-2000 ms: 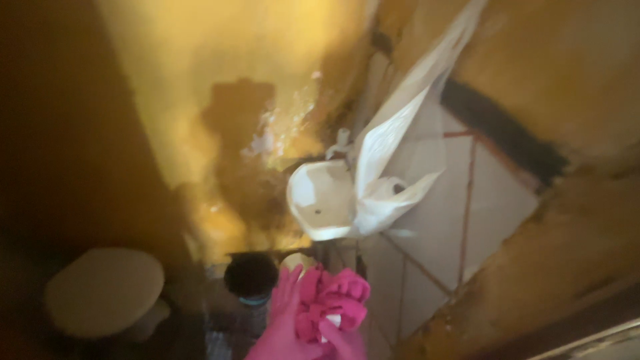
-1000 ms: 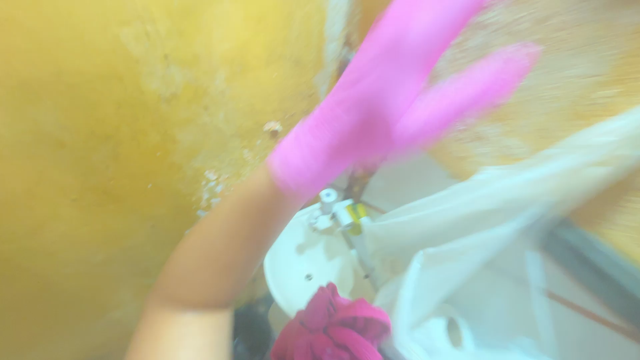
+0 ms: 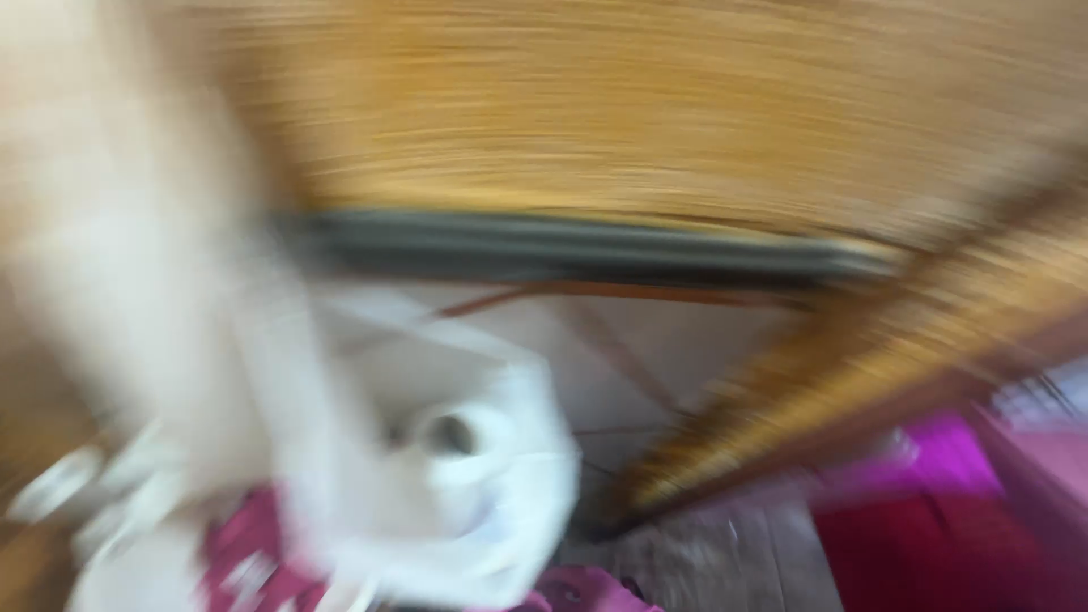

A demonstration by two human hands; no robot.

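Motion blurs the whole view, and neither of my hands can be made out. A white plastic bag (image 3: 535, 450) hangs open at the lower left, with a white paper roll (image 3: 450, 433) in its mouth. Magenta cloth (image 3: 255, 544) shows beside the bag, partly covered by it; what holds it cannot be told. At the bottom edge a pink shape (image 3: 586, 588) is cut off by the frame, and whether it is a glove or another item is unclear.
A dark bar (image 3: 578, 246) runs along the yellow wall (image 3: 595, 110) above white tiles (image 3: 680, 331). A wall edge (image 3: 765, 425) slants down at the right. Beyond it lie a bright purple item (image 3: 952, 455) and a red surface (image 3: 935, 552).
The view has swung far to the right. The pink-gloved hand raised a second ago is out of sight. Both gloved hands were at the magenta cloth two seconds ago.
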